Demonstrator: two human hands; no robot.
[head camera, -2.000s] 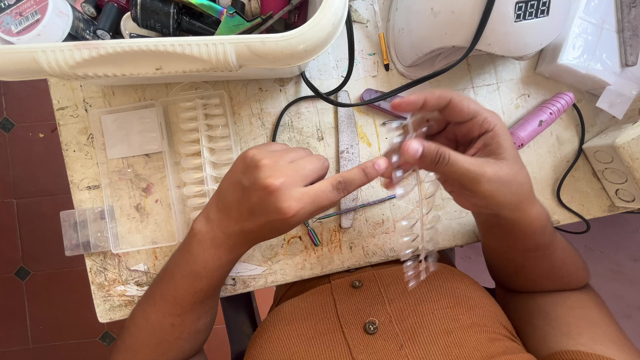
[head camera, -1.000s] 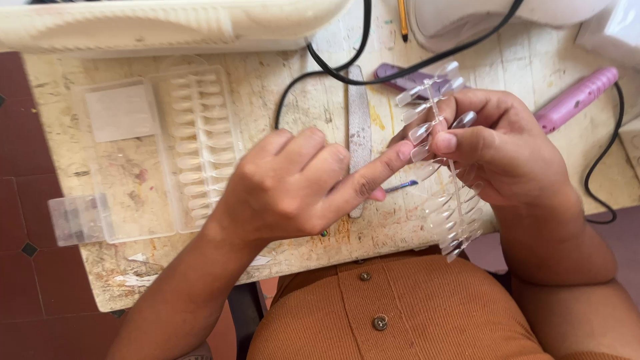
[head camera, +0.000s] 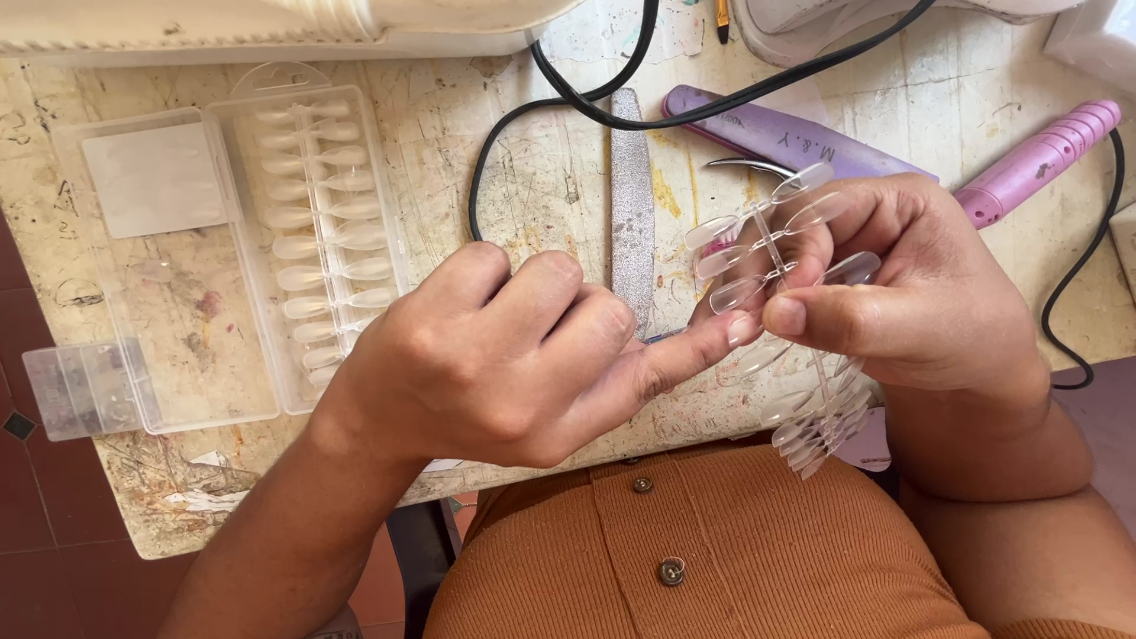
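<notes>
My right hand (head camera: 874, 284) pinches a strip of clear false nail tips (head camera: 763, 244) between thumb and fingers; the strip's lower end hangs over the table's front edge. My left hand (head camera: 524, 364) has its little finger stretched out, its nail close beside the tips near my right thumb, while the other fingers are curled. Whether that finger touches a tip, I cannot tell. To the left, an opened clear plastic case (head camera: 257, 266) holds more nail tips (head camera: 324, 213) on strips.
A glittery nail file (head camera: 632, 213), a purple nail buffer (head camera: 799, 138) and a pink electric nail drill (head camera: 1038, 164) lie beyond my hands. A black cable (head camera: 595, 98) loops across the table. A white plastic bin (head camera: 266, 31) stands at the back left, and a white device (head camera: 799, 31) at the back.
The nail tip strip stays in my right hand and now slants with its lower end nearer my body. My left little finger remains extended toward it. The view has moved closer to the table.
</notes>
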